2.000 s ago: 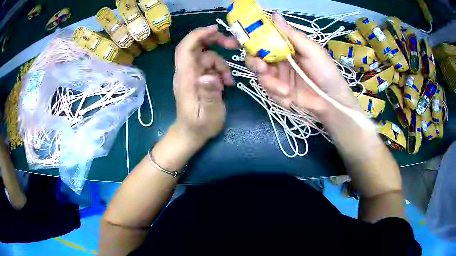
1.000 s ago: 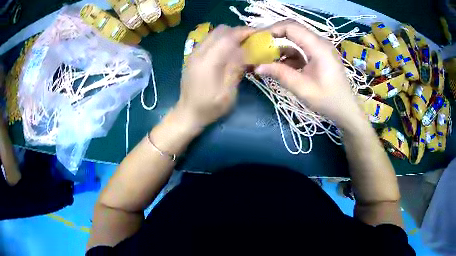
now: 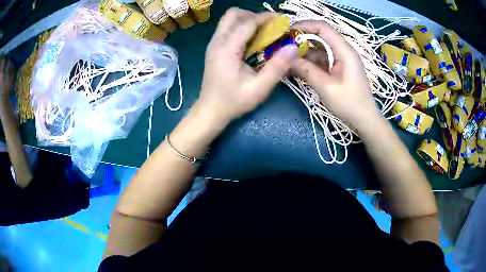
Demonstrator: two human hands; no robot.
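Observation:
An open yellow housing (image 3: 270, 33) is held above the bench at the top centre. Blue and red parts show inside it. My left hand (image 3: 234, 66) grips its body from the left, with the thumb across the open side. My right hand (image 3: 338, 74) is at its right end, with fingers closed around a white cord loop (image 3: 325, 47) that curves out of that end. The fingers partly hide where the cord meets the housing. A heap of white cord loops (image 3: 333, 130) lies under and behind my right hand.
A clear plastic bag (image 3: 101, 119) with white cords lies at left. Stacked yellow covers (image 3: 127, 20) stand at the top left. A pile of yellow units (image 3: 413, 119) lies at right. Another person's arm (image 3: 16, 138) is at the far left edge.
The yellow housing was whole and held up in my right hand; now it is open between both hands. My left hand has closed on it. A yellow piece seen beside my left hand is now out of sight.

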